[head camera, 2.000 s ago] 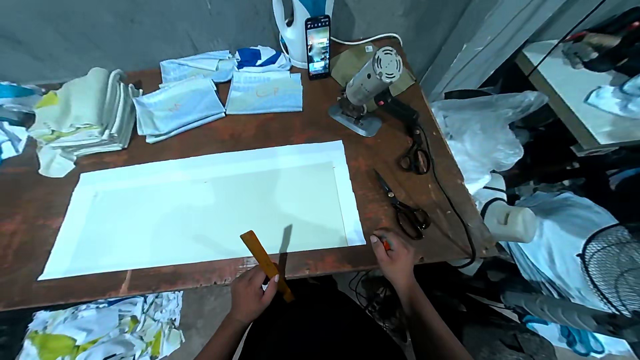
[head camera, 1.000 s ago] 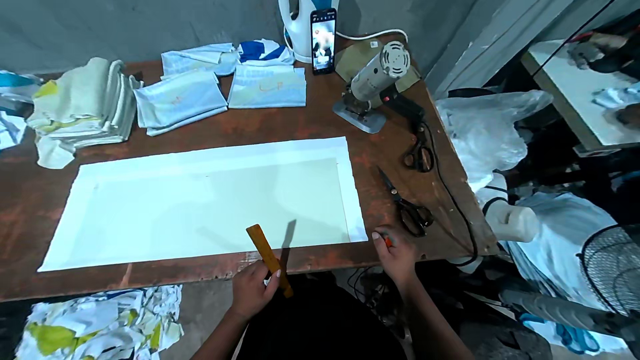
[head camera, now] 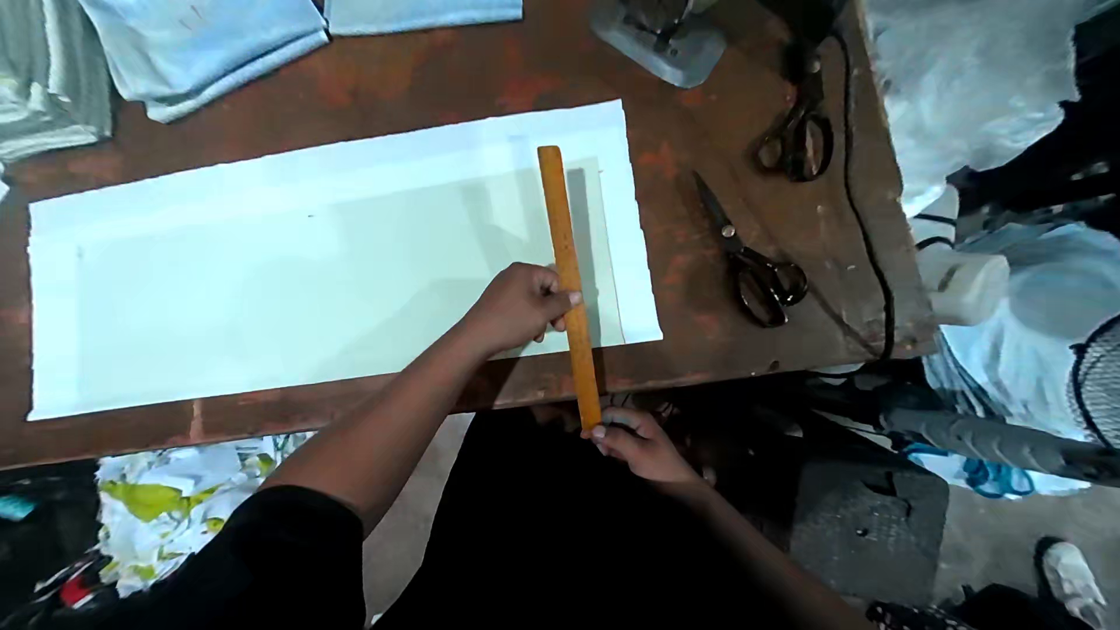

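Observation:
A flat wooden ruler (head camera: pixel 560 210) stretches from above the white fabric (head camera: pixel 262 289) to past the table's front edge, casting a shadow on the cloth. My left hand (head camera: pixel 525 306) grips it near its middle, over the fabric's right part. The fingers of my right hand (head camera: pixel 643 446) pinch its near end in front of the table edge; whether they also hold something small is unclear. A thinner pale sheet or panel with straight edges shows within the fabric's border. To the right of the fabric lie black-handled scissors (head camera: pixel 757 276), blades pointing away from me.
A second pair of scissors (head camera: pixel 798 131) and a black cable (head camera: pixel 862 210) lie at the right. The cutting machine's base plate (head camera: pixel 665 48) stands behind. Folded cloths (head camera: pixel 210 52) are at the back left, fabric scraps (head camera: pixel 192 490) below the table, a fan (head camera: pixel 1102 376) at far right.
The ruler has moved right and away from me, over the fabric's right part, with my left hand. My right hand has come to its near end. The view has shifted closer and downward.

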